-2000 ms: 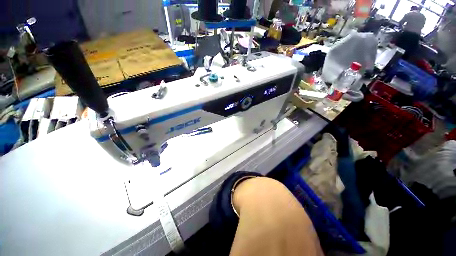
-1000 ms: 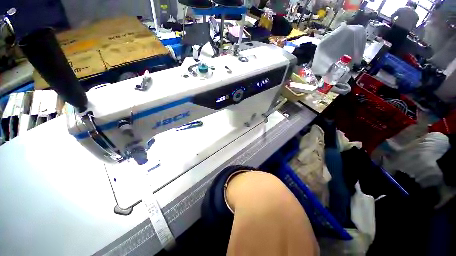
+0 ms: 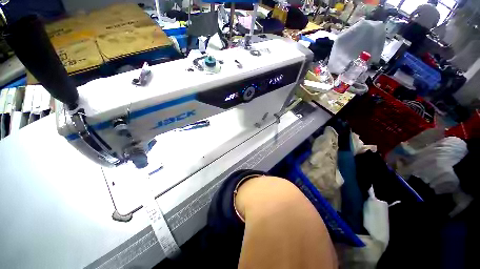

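A white sewing machine [image 3: 179,114] with a blue stripe and "JACK" lettering stands on the white table [image 3: 47,194]. A dark tube [image 3: 42,60] rises above its needle end. Dark blue thread snips [image 3: 196,126] lie by the machine. A white tape strip [image 3: 160,227] crosses the ruler [image 3: 197,209] at the table's front edge. A bare bent limb [image 3: 284,223], seemingly my arm, with a dark cuff, is at the bottom centre. Neither of my hands is in view.
A blue basket [image 3: 329,218] holding cloth stands beside the table, right of my limb. Red crates [image 3: 389,123] and a red-capped bottle [image 3: 353,72] are further right. Cardboard [image 3: 113,34] lies behind the machine. A bent person [image 3: 425,18] is at the far back right.
The view has shifted, so the machine and table appear further left and slightly higher. The bent limb stays low in the centre. No hand has appeared.
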